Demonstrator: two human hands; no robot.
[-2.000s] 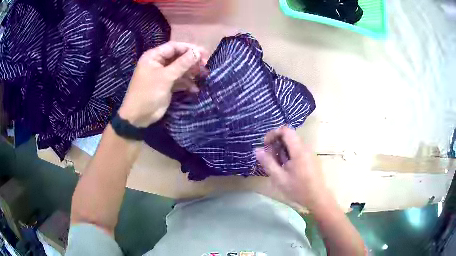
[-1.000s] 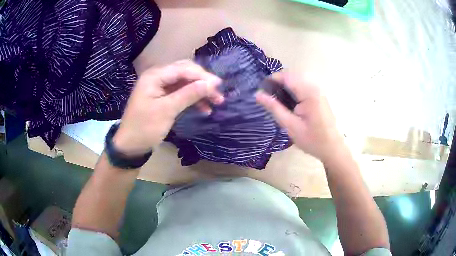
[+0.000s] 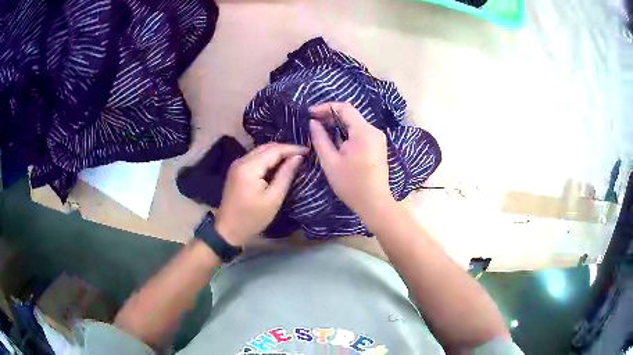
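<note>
A dark purple striped garment lies bunched on the light wooden table in front of me. A plain dark fabric section lies at its left, beside my left wrist. My left hand is over the garment's left part, its thumb and fingertips pinching the cloth. My right hand is on the middle of the garment, fingertips close to the left ones and also at the cloth. A small dark tool, perhaps thread snips, shows within my right fingers. What lies between the fingertips is too small to tell.
A large pile of striped garments covers the table's left side, with a white sheet partly under it. A green basket is at the far edge. The table's front edge runs close to my body.
The garment has been rearranged, and the plain dark section now shows at its left. My right hand has moved left onto the cloth; my left hand has moved down. The fingertips are now close together.
</note>
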